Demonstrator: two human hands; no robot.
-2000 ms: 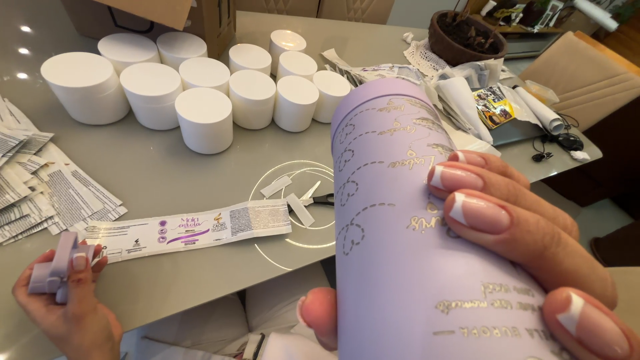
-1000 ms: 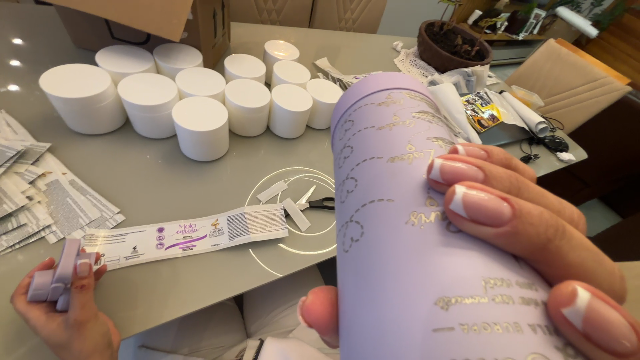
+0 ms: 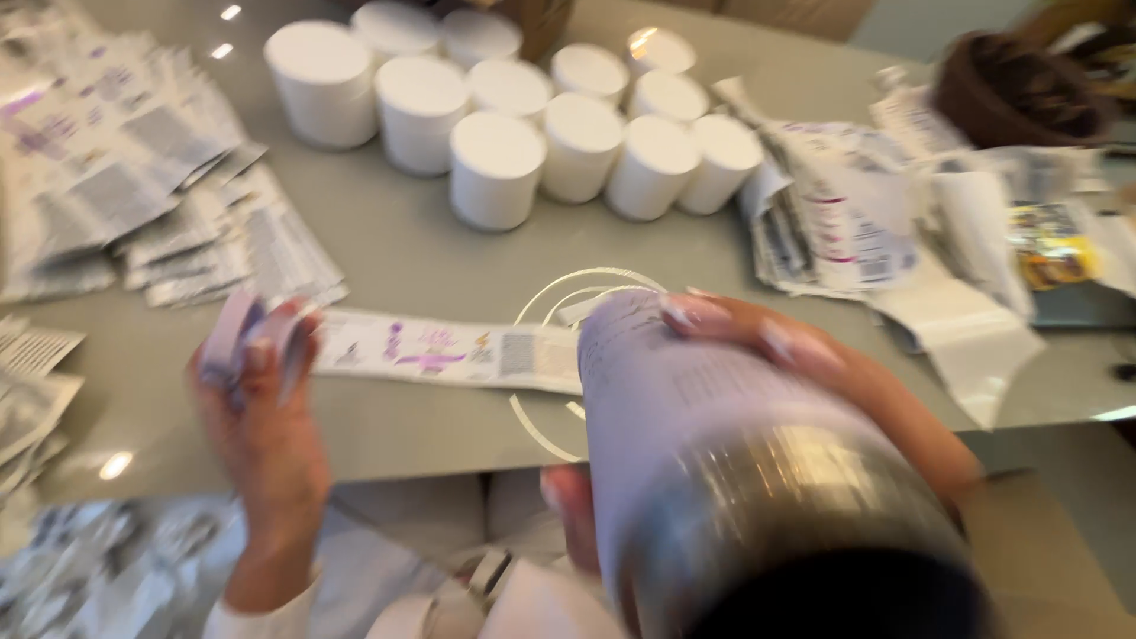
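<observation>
My right hand [image 3: 825, 390] is wrapped around a lilac tumbler [image 3: 692, 399] with printed lettering, its metal lower part and dark base tilted up close to the camera. At the left, my left hand [image 3: 266, 417] grips a lilac plastic piece [image 3: 232, 346], probably the tumbler's lid. A printed white label strip [image 3: 435, 348] lies flat on the table between both hands, its right end partly behind the tumbler. Behind the strip stand several white lidded jars [image 3: 493, 169] grouped together. The tumbler's far end is blurred.
Stacks of printed labels [image 3: 115, 169] cover the left of the grey table [image 3: 408, 248]. More labels [image 3: 843, 204] and loose backing paper [image 3: 963, 328] lie at the right, near a brown bowl [image 3: 1012, 89]. Crumpled clear plastic [image 3: 115, 568] is at the lower left, below the table edge.
The tumbler in my right hand has tipped so that its metal base now shows near the camera. My left hand still holds the lilac piece. The view has shifted.
</observation>
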